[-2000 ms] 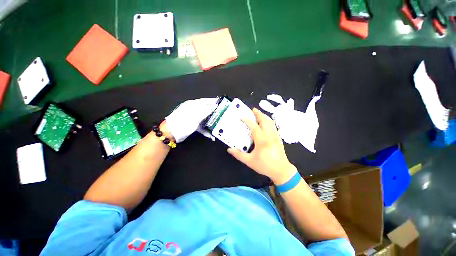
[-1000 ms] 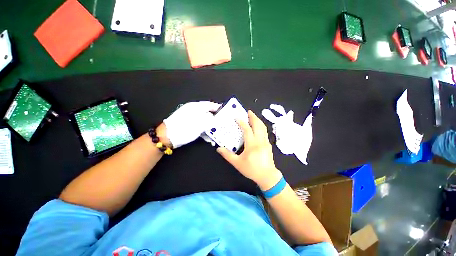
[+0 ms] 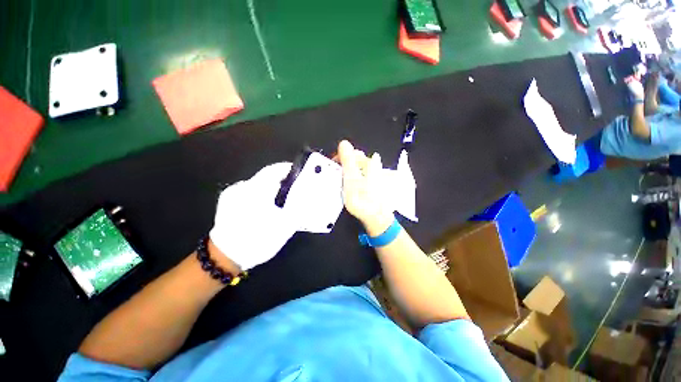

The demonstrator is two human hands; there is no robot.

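My left hand (image 3: pixel 254 213), in a white work glove, holds a covered unit (image 3: pixel 319 195) by its left side. The unit's white plate faces up with dark corner dots, and a black edge shows by the glove. My bare right hand (image 3: pixel 362 183) is at the unit's right edge, fingers raised and partly apart; whether it grips the unit cannot be told. A limp white spare glove (image 3: pixel 403 188) lies just right of it, partly hidden by the hand. Two open units with green boards lie on the left, one whole (image 3: pixel 98 252) and one cut off (image 3: pixel 7 265).
The green belt (image 3: pixel 313 45) carries a covered unit (image 3: pixel 84 80), orange-red foam pads (image 3: pixel 198 95) and open units on pads. A slim black stick (image 3: pixel 408 128) and a white strip (image 3: pixel 549 121) lie on the mat. A cardboard box (image 3: pixel 485 280) and blue bin (image 3: pixel 508 227) stand lower right. Another person (image 3: pixel 642 134) sits far right.
The view has swung right, so the belt items appear farther left. The unit's white plate is fully on top, where a green board edge showed earlier. My right hand's fingers have lifted off the plate's face.
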